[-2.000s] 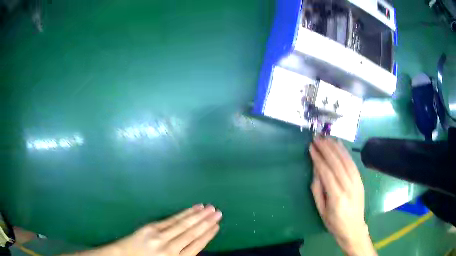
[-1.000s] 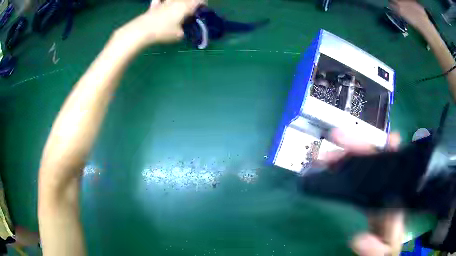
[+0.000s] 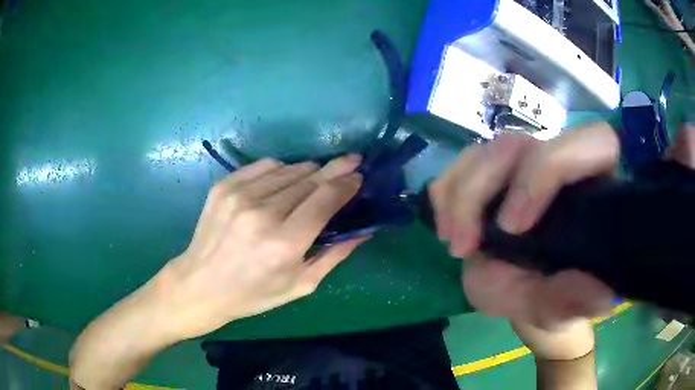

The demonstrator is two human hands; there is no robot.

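Observation:
A dark navy product body (image 3: 385,187) lies on the green table in front of me, partly hidden by my left hand (image 3: 267,221). My left hand holds it down from the left, fingers over its top. A thin dark curved strap (image 3: 392,72) bows away from it toward the far side, and another thin dark end shows to the left. My right hand (image 3: 526,206) is wrapped round a thick black electric screwdriver (image 3: 602,228). The tool lies roughly level, its tip pointing left at the right edge of the body. Whether the bit touches the body is unclear.
A blue and white screw feeder (image 3: 457,65) stands beyond my right hand, with its metal pick-up rail facing me. Another navy part with a pale rounded end (image 3: 638,126) lies at the far right beside a curved strip. The green table's near edge runs close below my hands.
My left hand has come back from the far left with the navy product and holds it in front of me. My right hand now grips the screwdriver, its tip at the product's right side.

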